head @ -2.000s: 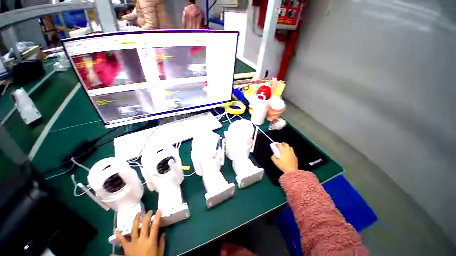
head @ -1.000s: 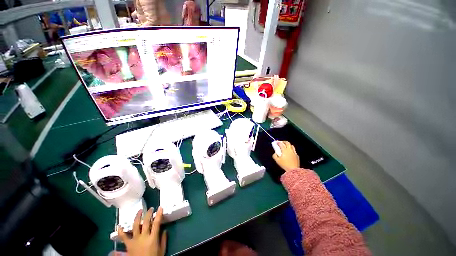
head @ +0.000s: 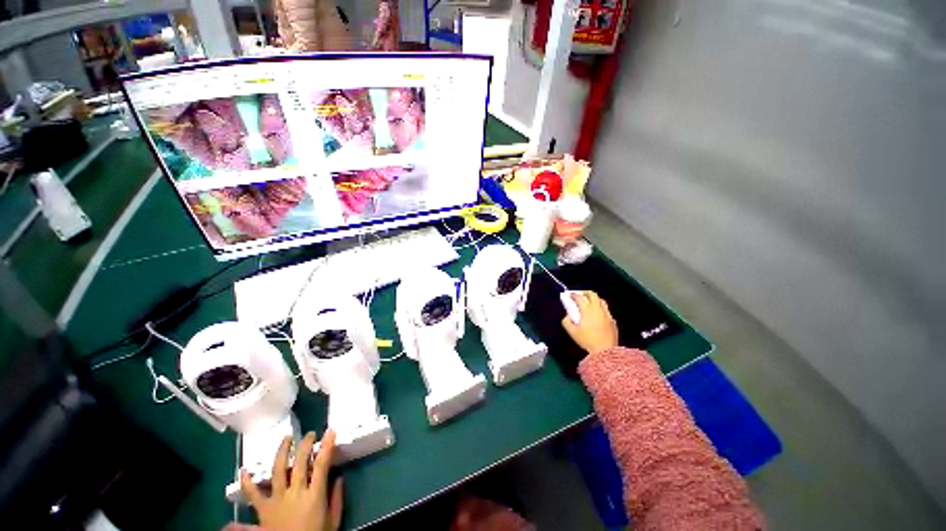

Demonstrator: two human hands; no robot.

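Note:
Several white PTZ cameras stand in a row on the green bench; the leftmost camera (head: 241, 384), the second camera (head: 342, 363), the third camera (head: 436, 332) and the rightmost camera (head: 501, 306) all show dark lens faces towards me. My left hand (head: 296, 487) has its fingers spread at the bases of the two left cameras; it grips nothing. My right hand (head: 591, 326) rests on the white mouse (head: 571, 306) on the black mouse pad (head: 648, 316). The monitor (head: 311, 150) shows four pictures with pinkish shapes.
A white keyboard (head: 342, 275) lies behind the cameras. Yellow tape (head: 485, 218), a white bottle (head: 536, 226) and a red round item (head: 547, 186) stand right of the monitor. A bulky black object (head: 93, 446) is at left. A blue bin (head: 726, 420) is below right.
The lens faces of the two right cameras have turned towards me. The monitor pictures changed from red and grey blurs to clearer pinkish shapes. Both hands stay nearly in place.

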